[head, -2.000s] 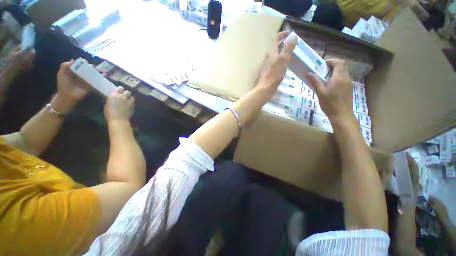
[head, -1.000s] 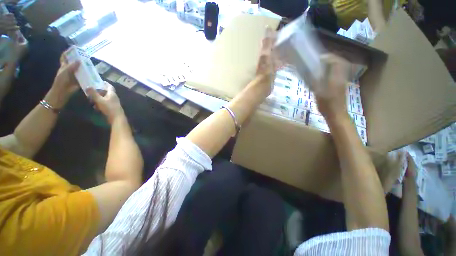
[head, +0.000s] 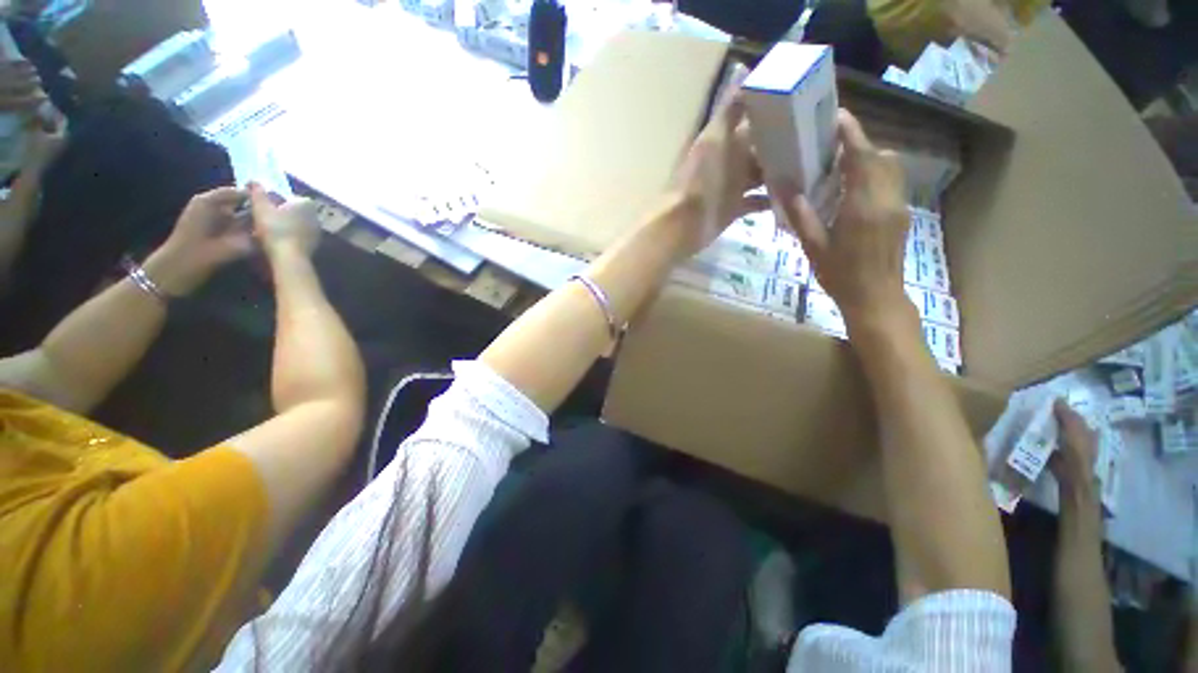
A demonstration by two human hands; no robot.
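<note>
A white retail box (head: pixel 792 121) is held upright above the open brown shipping carton (head: pixel 742 388), its closed narrow end facing up. My right hand (head: pixel 854 217) grips the box from the right and below. My left hand (head: pixel 720 164) is at the box's left side, its fingers partly behind the box; whether it grips is hard to tell. Below my hands, packed rows of retail boxes (head: pixel 926 270) with printed edges show inside the carton. My hands and the held box hide part of the rows.
Carton flaps (head: pixel 618 138) spread left and right. A black cylinder (head: pixel 547 53) stands behind. Flat printed pieces (head: pixel 453 197) lie on the white table. A person in yellow (head: pixel 145 526) sits at left. Another hand (head: pixel 1075 440) holds a box at right, beside piled boxes (head: pixel 1156 381).
The held box has turned from slanting, with its long face showing, to upright with its end up. The left hand has come back to the box's side. The neighbour's hands at left have moved together.
</note>
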